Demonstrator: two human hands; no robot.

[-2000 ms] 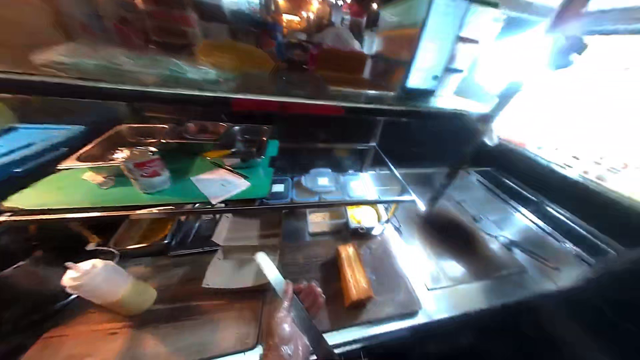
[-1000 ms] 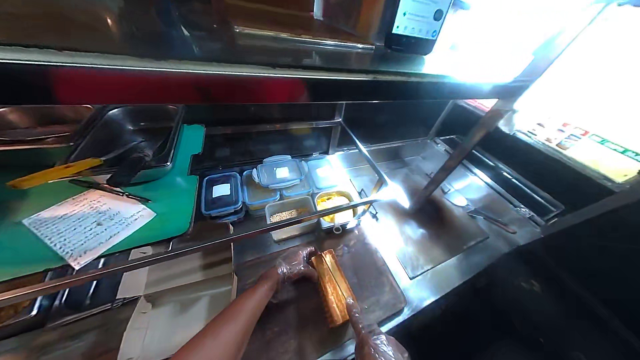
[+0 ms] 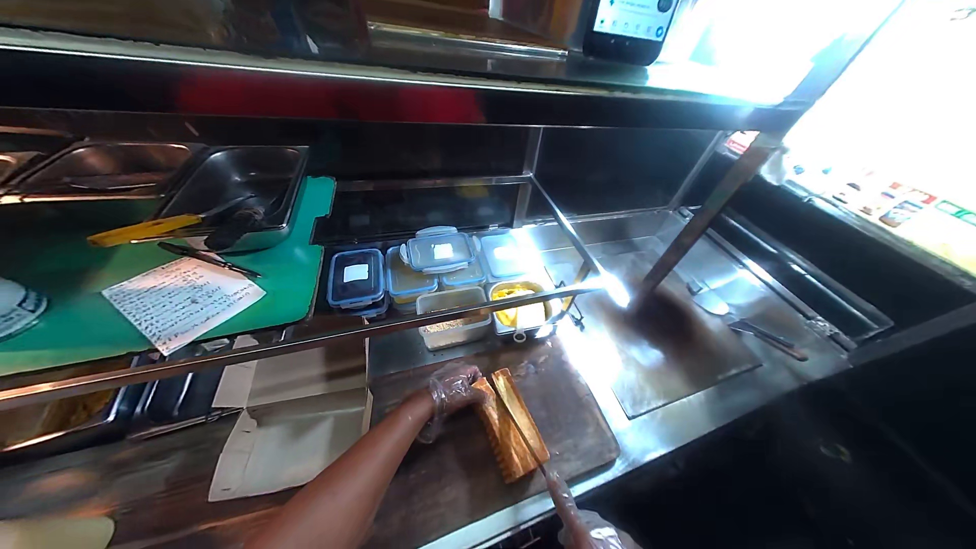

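A long browned piece of toasted bread (image 3: 509,427) lies on a dark cutting board (image 3: 583,415), split lengthwise in two along much of its length. In the gap between the halves sits the blade of a knife (image 3: 521,428). My right hand (image 3: 591,530), in a clear plastic glove and partly cut off by the lower edge, is closed around the knife's handle with a finger stretched forward. My left hand (image 3: 456,387), gloved too, holds the far end of the bread's left half.
Left of the board lies an unfolded cardboard box (image 3: 286,442). Behind stand lidded plastic containers (image 3: 438,252) and an open tub with yellow food (image 3: 518,293). A metal rail (image 3: 305,347) crosses above the counter. A flat griddle plate (image 3: 686,374) and spatula (image 3: 711,303) are at right.
Two seconds ago the knife was raised beside the whole-looking bread. My left hand has since taken hold of the bread, and the halves now stand apart at the far end. The view has moved closer.
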